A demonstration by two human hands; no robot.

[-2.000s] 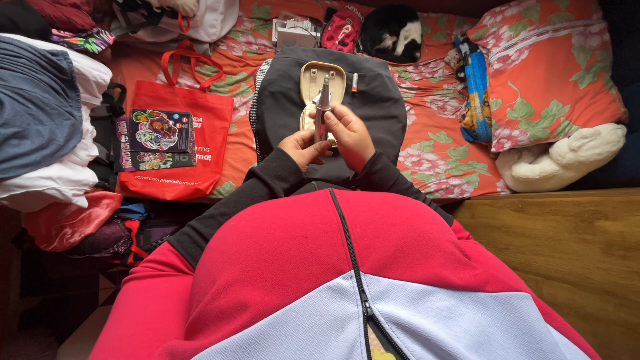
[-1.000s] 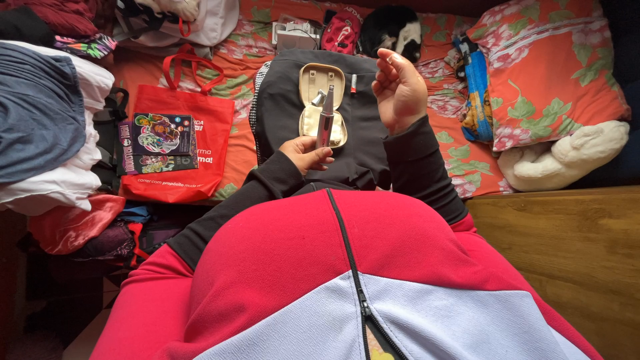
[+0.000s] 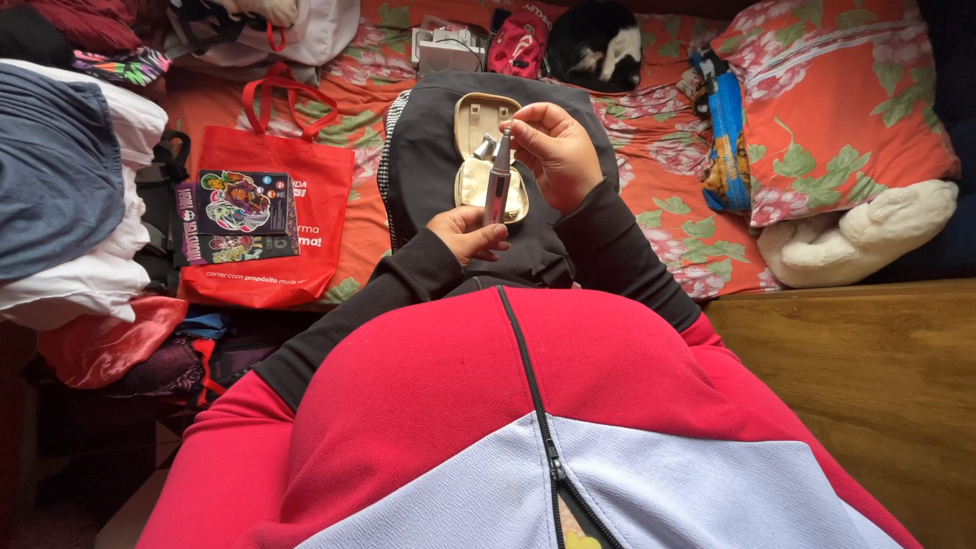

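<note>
My left hand [image 3: 467, 235] grips the lower body of a slim pen-shaped device [image 3: 498, 183] with a tapered metal tip, held upright. At that tip, the thumb and index finger of my right hand [image 3: 555, 152] pinch something too small to make out. Behind the device an unzipped beige case [image 3: 467, 122] lies on a dark cloth [image 3: 431, 137] over my lap or the bed. Small silvery metal pieces [image 3: 482, 146] rest at the fold of the case, partly hidden by the device and my right hand.
A red tote bag [image 3: 335, 198] with illustrated booklets [image 3: 244, 202] lies at left, beside piled clothes [image 3: 57, 168]. Beyond the cloth are a white box [image 3: 446, 57], a pink pouch [image 3: 520, 42] and a curled black-and-white cat [image 3: 598, 46]. A floral pillow [image 3: 839, 99] and white plush item [image 3: 862, 232] are at right.
Both hands were on the device two seconds ago. One second ago my right hand was raised away to the right; now its fingertips are at the device's tip. My left hand has kept its hold.
</note>
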